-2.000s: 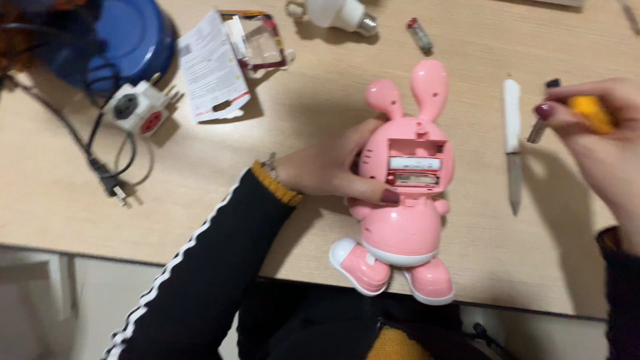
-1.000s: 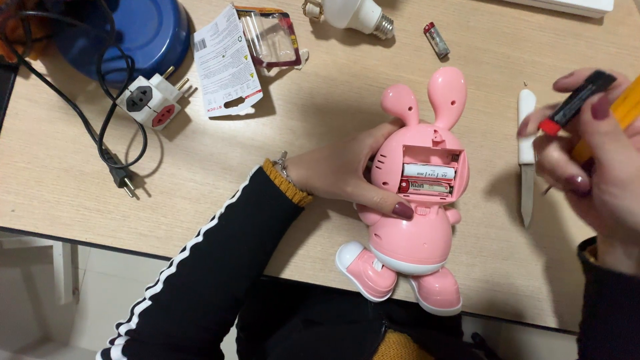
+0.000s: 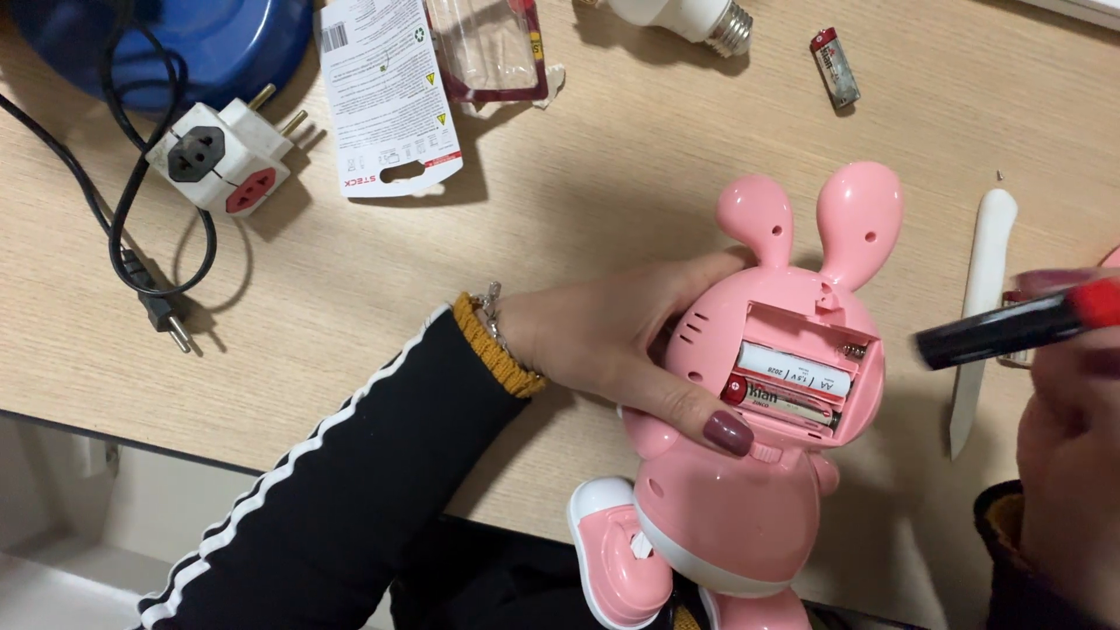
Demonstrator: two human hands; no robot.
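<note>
A pink plastic rabbit toy (image 3: 744,499) lies back up at the table's front edge, its battery compartment uncovered. My left hand (image 3: 630,341) grips it around the head, thumb just below the compartment. Two AA batteries sit inside, a white one (image 3: 794,369) above a red and silver one (image 3: 783,407); a bare spring shows in the slot above them. At the right, my right hand (image 3: 1072,411), blurred and partly cut off by the frame, holds a black and red pen-like object (image 3: 1006,331). Beneath it lies a white-handled knife (image 3: 984,254), blade toward the table's front edge.
A loose AA battery (image 3: 836,70) lies at the back, near a light bulb (image 3: 691,22). A tiny screw (image 3: 1000,176) is by the knife handle. Card packaging (image 3: 389,105), clear plastic packaging (image 3: 490,52), a socket adapter (image 3: 219,157), a black cable plug (image 3: 153,293) and a blue base (image 3: 236,44) occupy the left.
The pen-like object in my right hand has swung so its black end points left toward the toy. The yellow item seen earlier in that hand no longer shows. My left hand stays on the toy.
</note>
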